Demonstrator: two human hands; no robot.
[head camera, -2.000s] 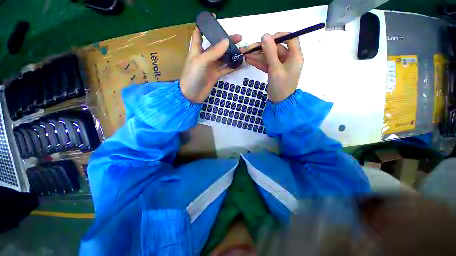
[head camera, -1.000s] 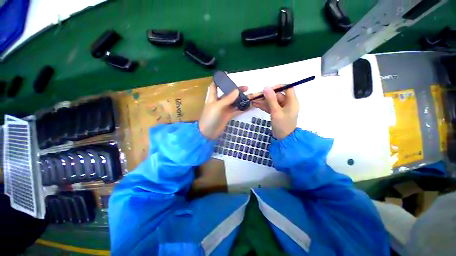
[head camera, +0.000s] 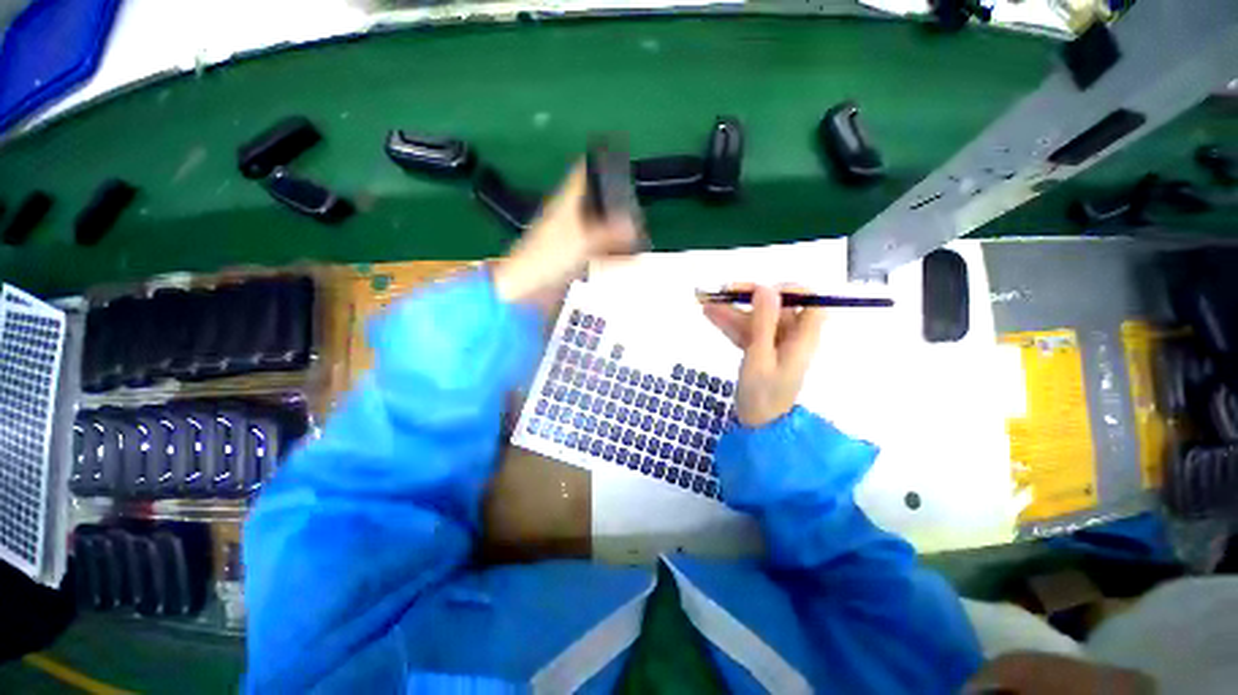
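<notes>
My left hand (head camera: 554, 245) is blurred and stretched forward to the near edge of the green belt. It holds a black plastic housing (head camera: 611, 188) upright at its fingertips. My right hand (head camera: 774, 356) is over the white backing paper (head camera: 937, 421) and holds a thin dark pen-like tool (head camera: 828, 300) roughly level, its pointed tip to the left. The label sheet (head camera: 627, 410) with rows of small dark stickers lies below and between my hands. Some stickers are absent from its upper part.
Loose black housings (head camera: 428, 152) lie on the green belt (head camera: 530, 95). Blister trays of housings (head camera: 177, 448) stand at left beside a spare label sheet (head camera: 27, 428). A pale metal post (head camera: 998, 156) slants over the belt. A single housing (head camera: 945, 295) and yellow labels (head camera: 1052, 421) are at right.
My left hand has moved up and away from my right hand with the housing, over the belt edge. The tool has turned nearly level. The view has shifted, showing more of the belt.
</notes>
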